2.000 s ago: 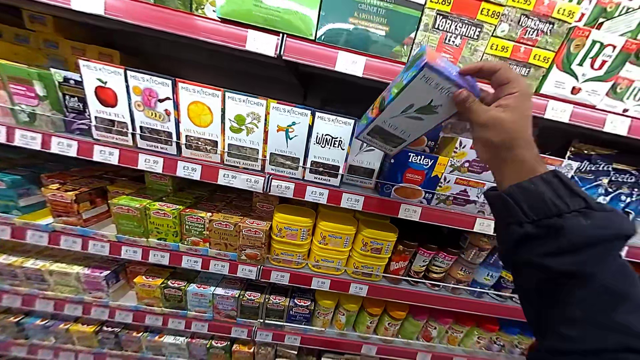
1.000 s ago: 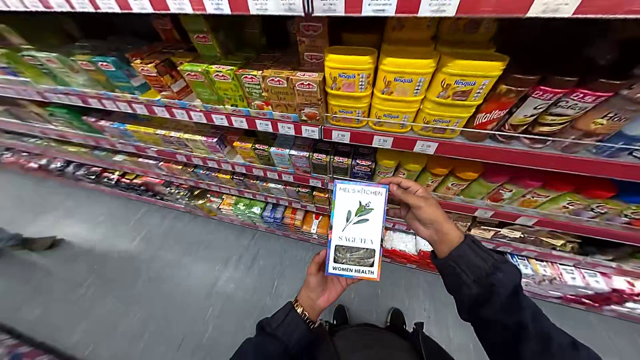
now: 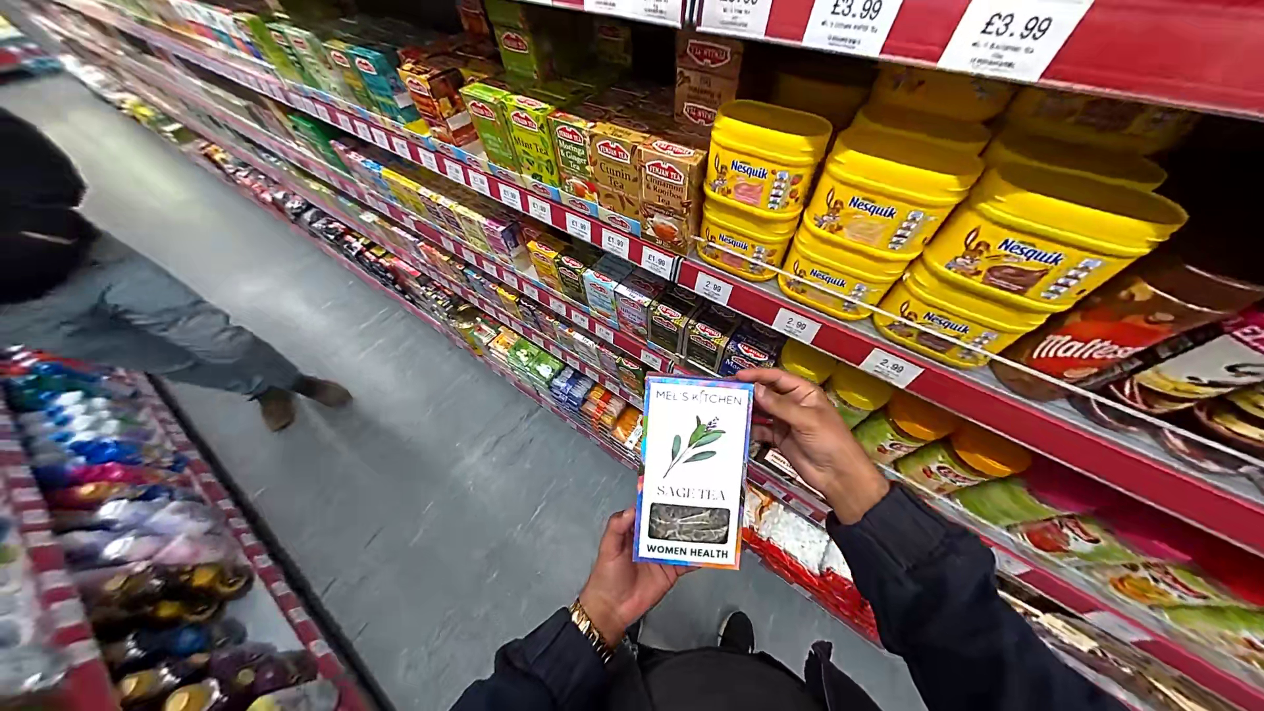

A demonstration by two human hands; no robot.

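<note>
A white box of sage tea (image 3: 692,471) with a blue and orange edge is held upright, its printed front and small window facing me. My left hand (image 3: 632,583), with a gold-coloured band at the wrist, grips its lower left corner, fingers behind it. My right hand (image 3: 805,430) holds the upper right edge, thumb near the top corner, other fingers partly hidden behind. Beyond the box are shelves with small tea boxes (image 3: 617,170) and stacked yellow Nesquik tubs (image 3: 889,212).
Red-edged shelving (image 3: 820,341) runs along the right, with jars (image 3: 1126,331) at its near end. Grey floor (image 3: 395,415) lies between it and a low display of bottles (image 3: 148,553) on the left. A person in grey trousers (image 3: 188,316) stands in the aisle.
The tea box was in my raised right hand at the upper shelf; it came down in front of me, where both hands hold it. The view has tilted down. The person at left shows more.
</note>
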